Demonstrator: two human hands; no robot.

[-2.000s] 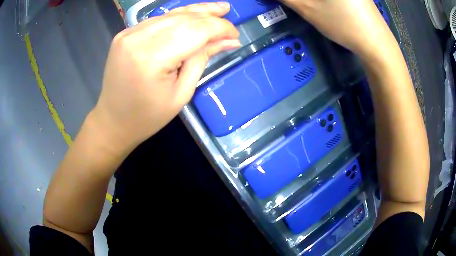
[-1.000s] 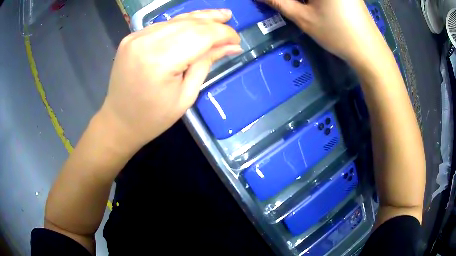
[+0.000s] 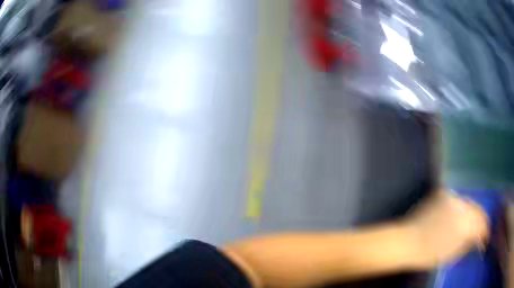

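The view is strongly blurred. My left hand is at the lower right, at the end of my bare forearm and dark sleeve. Blue phone cases show as blue patches beside and below the hand. Whether the fingers hold or touch a case cannot be told. My right hand is out of the picture. A green work surface shows above the hand at the right edge.
Grey floor with a yellow line fills the middle. Shiny clear plastic lies at the upper right, near a red object. Brown boxes and red items stand at the left.
The view has swung left, away from the tray to the floor. My left hand now appears at the lower right, and my right hand has left the picture.
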